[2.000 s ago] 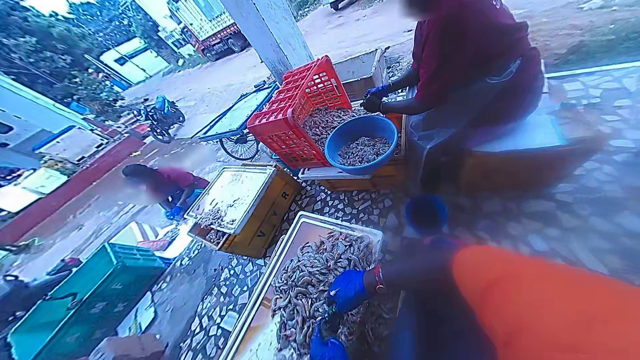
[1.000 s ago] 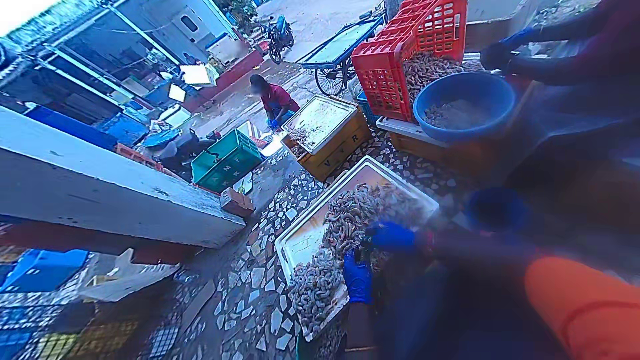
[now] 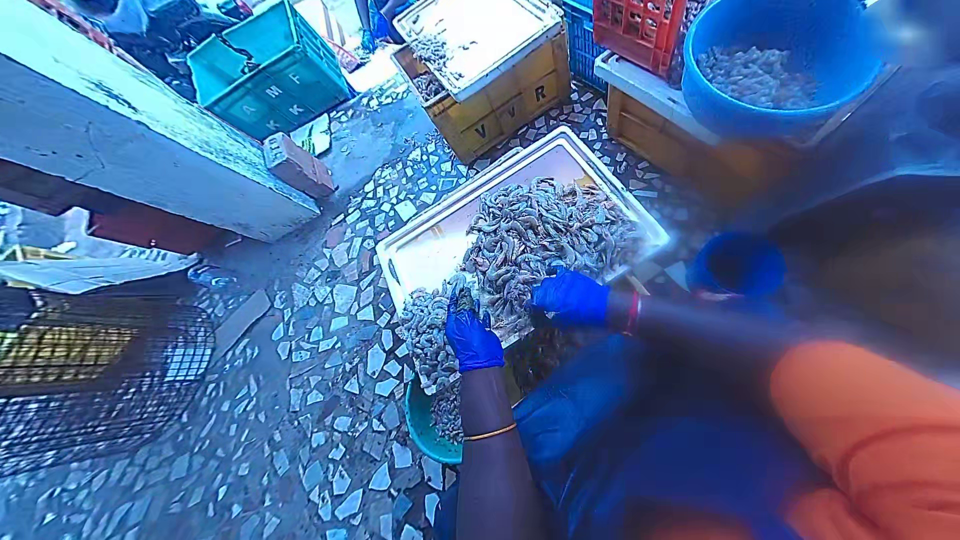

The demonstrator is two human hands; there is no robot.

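Both hands wear blue gloves over a white tray (image 3: pixel 442 225) heaped with shrimp (image 3: pixel 540 232). My left hand (image 3: pixel 474 330) is at the near left corner, beside a smaller, paler pile of shrimp (image 3: pixel 427 330); its fingers are curled around what looks like a shrimp, too small to be sure. My right hand (image 3: pixel 571 298) touches the near edge of the large grey heap, fingers bent; whether it holds a shrimp is hidden. Beneath the tray's left corner sits a green basin (image 3: pixel 424 427) with more shrimp pieces in it.
A yellow crate (image 3: pixel 502 112) with a white tray on top stands beyond. A green crate (image 3: pixel 270 75) is at the upper left, near a white pillar (image 3: pixel 150 142) and a brick (image 3: pixel 298 165). On the right are a blue tub (image 3: pixel 780 75), a red crate (image 3: pixel 637 34) and a blue bucket (image 3: pixel 736 264).
The view has swung toward the tray and floor. My hands remain at the shrimp; finer changes are unclear.
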